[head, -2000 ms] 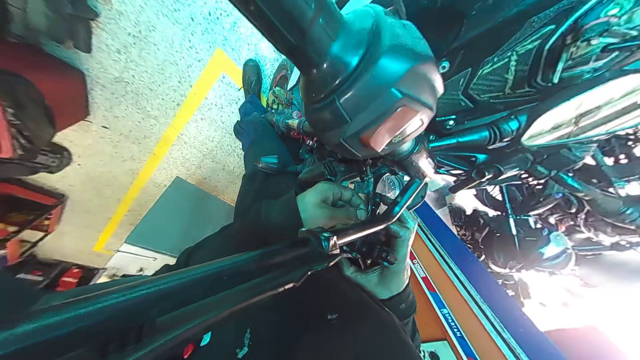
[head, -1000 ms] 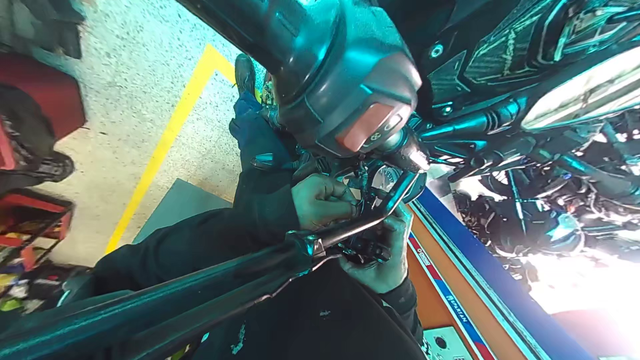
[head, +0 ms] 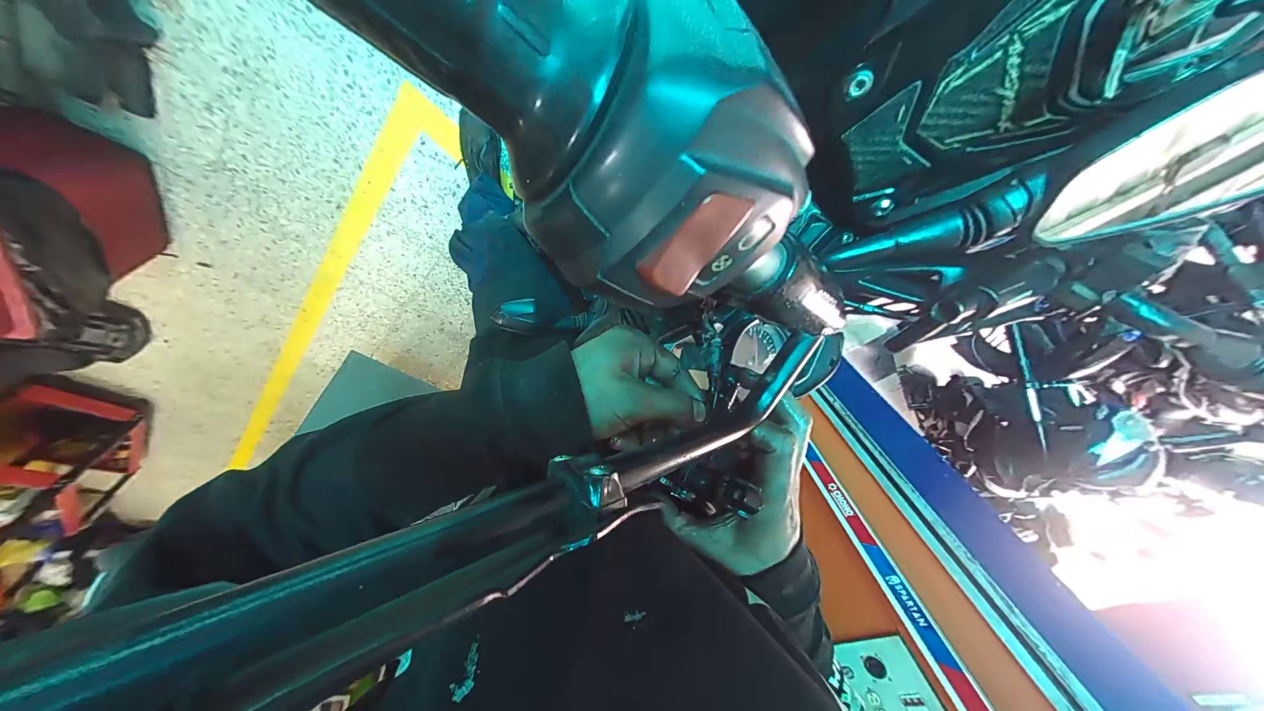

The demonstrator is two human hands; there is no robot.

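Note:
A motorcycle switch housing [head: 706, 212] with a reddish switch hangs large at top centre. Beneath it, my left hand [head: 637, 385] has its fingers bent together at small dark parts [head: 713, 355] beside a round gauge [head: 758, 346]; what its fingertips pinch is hidden. My right hand [head: 765, 504] curls around a dark mechanical part [head: 716, 489] lower down, partly covered. A bent metal rod [head: 736, 425] crosses in front of both hands, joined to a long dark tube [head: 326, 583] running to the lower left.
A mirror-like oval panel [head: 1165, 163] and motorcycle parts fill the upper right. A blue-edged orange bench or board [head: 869, 513] lies at right. Yellow floor tape [head: 326, 286], a red-and-black object [head: 84, 197] and a red rack [head: 69, 434] are at left. Another motorcycle [head: 1066, 415] stands beyond.
Both hands stay at the dark parts beneath the switch housing, with no plain change of hold. The view has shifted slightly, and the shoes seen earlier at the top are now mostly hidden behind the housing.

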